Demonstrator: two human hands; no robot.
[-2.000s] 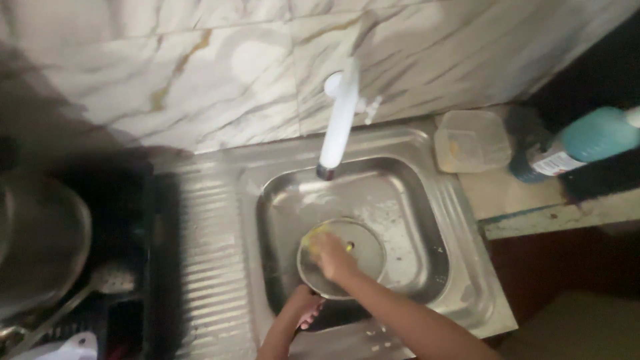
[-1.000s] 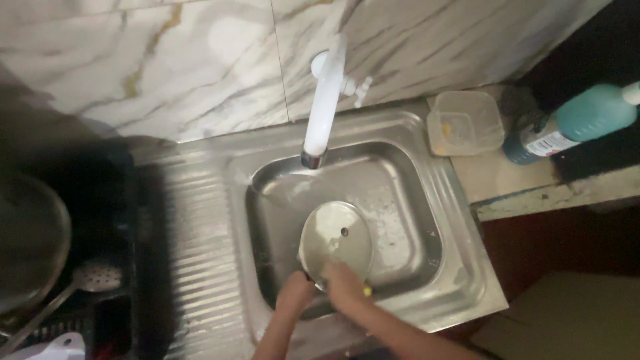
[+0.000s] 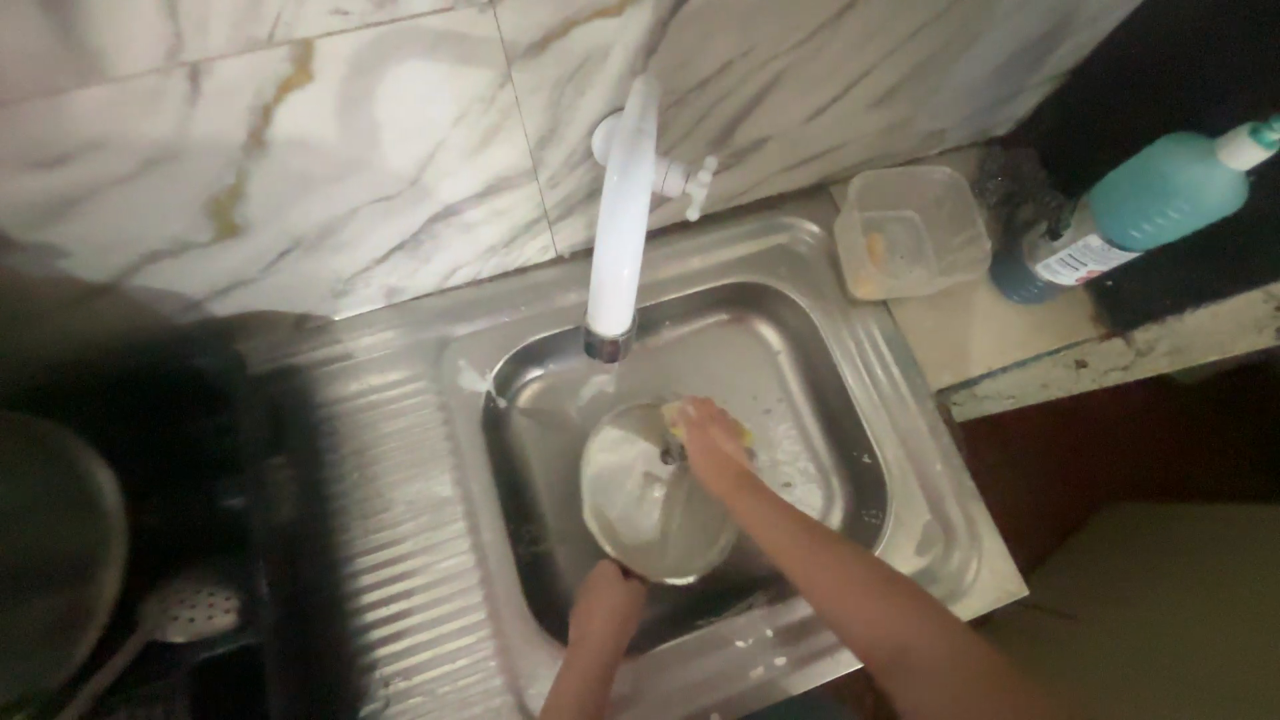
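Note:
A round metal lid [image 3: 640,500] with a small dark knob or fitting near its middle is held tilted inside the stainless steel sink [image 3: 560,440]. My left hand [image 3: 608,605] grips the lid's lower edge, its fingers partly hidden behind the rim. In my right hand [image 3: 708,435] is a yellow sponge [image 3: 672,415], pressed on the upper right part of the lid. The white tap [image 3: 622,220] hangs over the sink's back edge, above and left of my right hand. No stream of water shows under its spout.
Right of the sink stand a clear plastic tub [image 3: 912,235] and a bottle of blue-green liquid [image 3: 1165,190]. The ribbed drainboard [image 3: 400,520] lies to the left, beside a dark area with a slotted metal spoon [image 3: 195,608] and a large round metal vessel [image 3: 55,560]. A marble-patterned wall [image 3: 400,150] rises behind.
My right hand has moved from the lid's lower edge up to its upper right part. My left hand stays at the lower rim.

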